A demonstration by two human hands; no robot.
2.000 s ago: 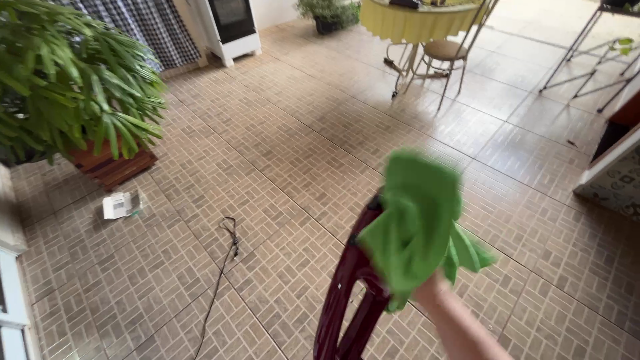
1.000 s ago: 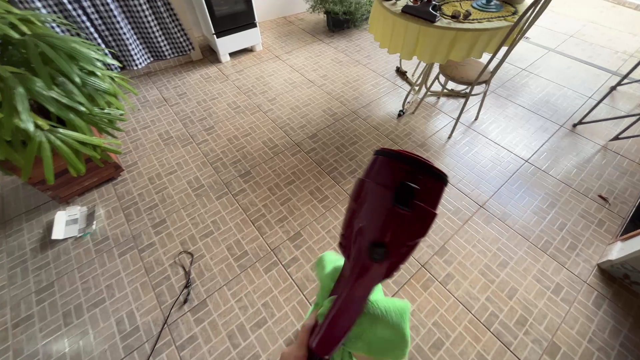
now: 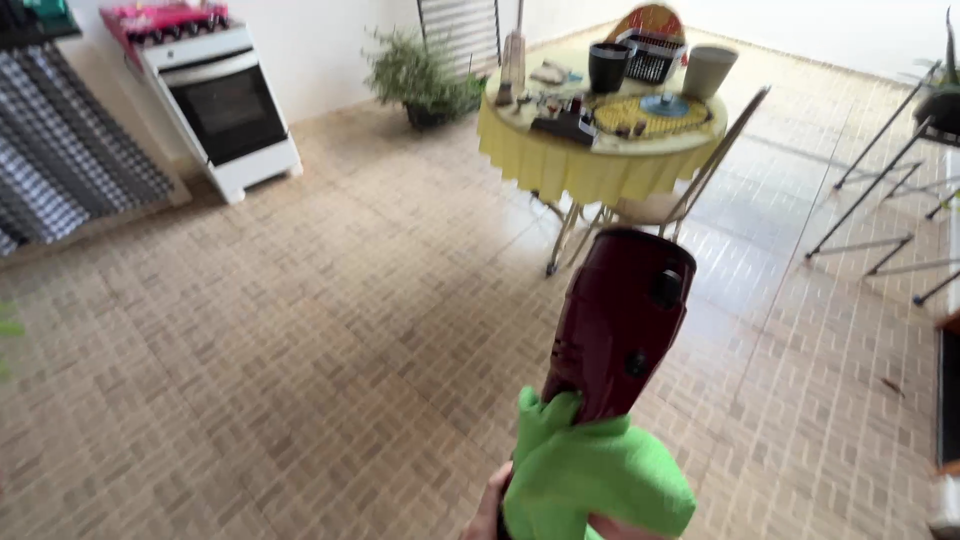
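Note:
A dark red plastic handheld appliance (image 3: 619, 330), its exact kind unclear, rises tilted from the bottom of the head view, its black-rimmed wide end at the top. My left hand (image 3: 491, 502) grips its lower part at the bottom edge, with only some fingers in view. Around the narrower part below the body is a bright green cloth (image 3: 600, 472). My right hand (image 3: 626, 527) is mostly hidden under this cloth and presses it around the appliance.
Ahead stands a round table with a yellow tablecloth (image 3: 555, 169), holding pots and a basket, and a chair (image 3: 712, 165) beside it. A white stove (image 3: 225, 112), a potted plant (image 3: 427, 82) and a checked curtain (image 3: 71, 142) are farther left. Metal stand legs (image 3: 862, 202) are at right.
The green cloth has gone from the appliance's upper end to its narrower lower part, where it now lies in front. The view has swung up toward the table and stove.

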